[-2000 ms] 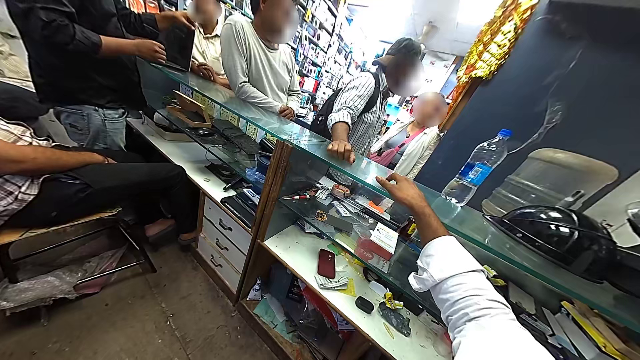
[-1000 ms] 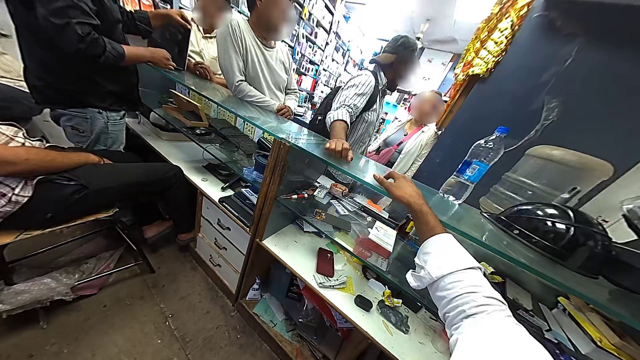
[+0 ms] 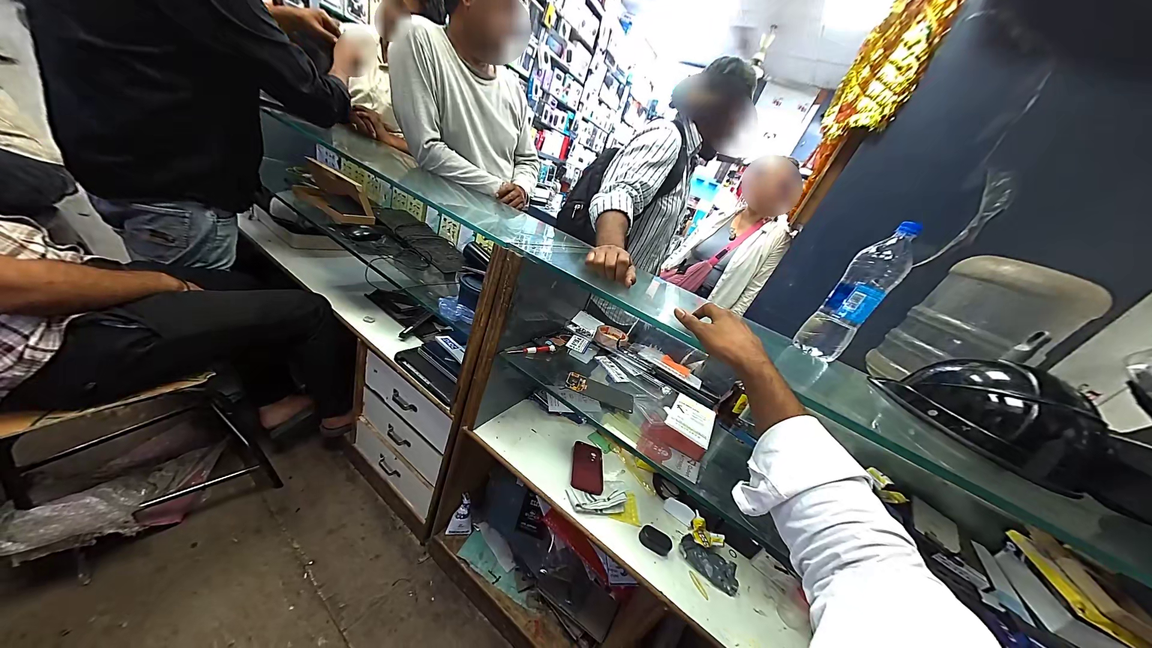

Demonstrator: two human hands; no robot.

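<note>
My right hand, in a rolled white sleeve, rests on the glass counter top with its fingers apart and nothing held. Out of view is my left hand. To the right of my hand a plastic water bottle with a blue cap stands on the glass. Beneath the glass, a shelf carries a white and red box and small tools. Lower down, on a white shelf, lie a dark red phone, folded papers and a small black case.
A black helmet and a large clear container are at the right. Several people stand around the counter; one's hand rests on it near mine. A seated person is at the left, beside white drawers.
At the far left, the standing person in black has leaned or shifted toward the counter, with the arms moved. My right hand stays at about the same place on the glass.
</note>
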